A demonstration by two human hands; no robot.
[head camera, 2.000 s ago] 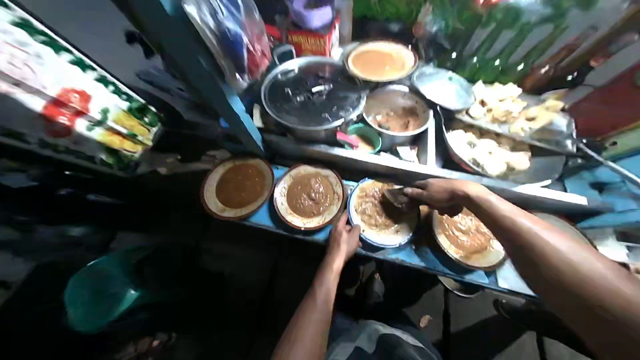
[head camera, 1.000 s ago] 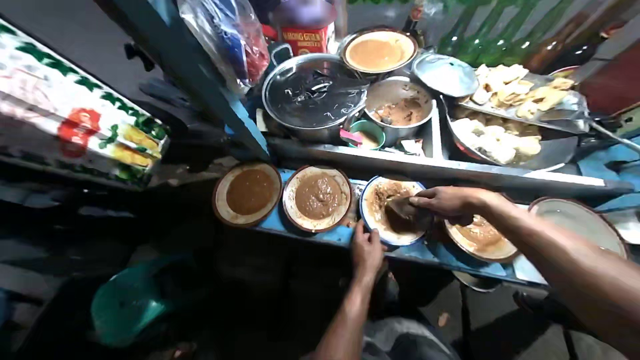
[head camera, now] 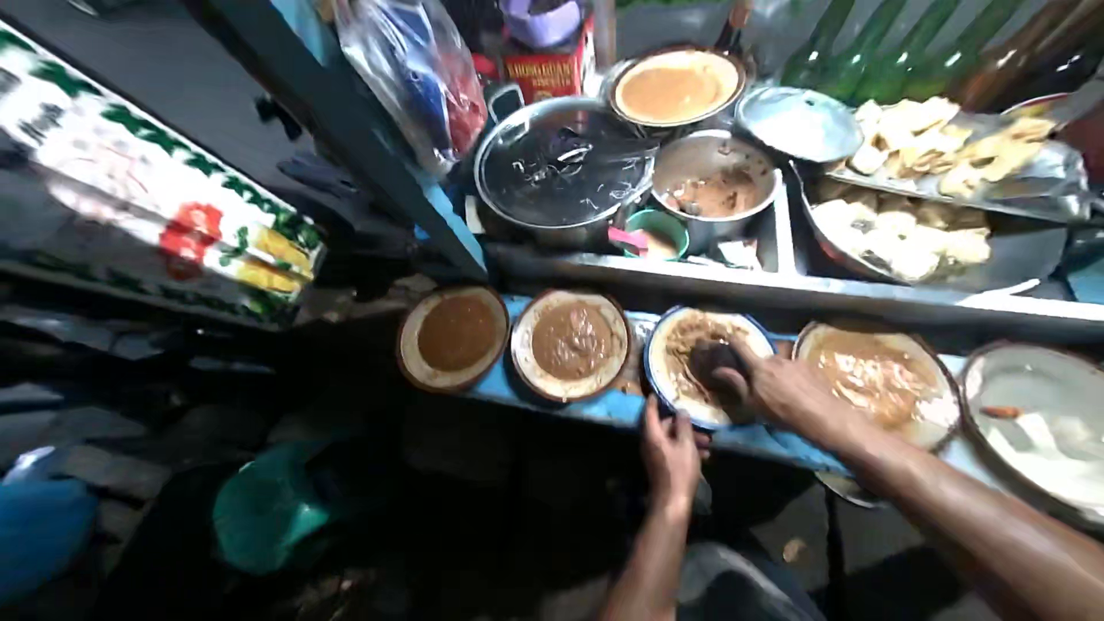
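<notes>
My right hand (head camera: 759, 379) grips a dark pestle (head camera: 716, 364) pressed into brown paste on a blue-rimmed plate (head camera: 666, 388). My left hand (head camera: 671, 448) holds that plate's near rim, fingers against its edge. To the left stand two brown-rimmed plates of brown sauce, one beside it (head camera: 569, 345) and one farther left (head camera: 455, 339). Under my right forearm lies another plate with glossy brown sauce (head camera: 871, 371). At the far right a wide bowl (head camera: 1035, 371) holds whitish pieces and an orange one. The pestle's lower end is partly hidden by my hand and the sauce.
Behind a raised ledge (head camera: 604, 266) stand a lidded pot (head camera: 561, 164), an open pot (head camera: 716, 185), a green cup (head camera: 657, 233), a plate of sauce (head camera: 677, 86) and a pan of pale food (head camera: 914, 237). A blue post (head camera: 371, 129) rises at left. A green plastic stool (head camera: 267, 509) is below.
My right hand has moved the pestle about within the blue-rimmed plate, while my left hand stays at its near rim. The view has shifted somewhat.
</notes>
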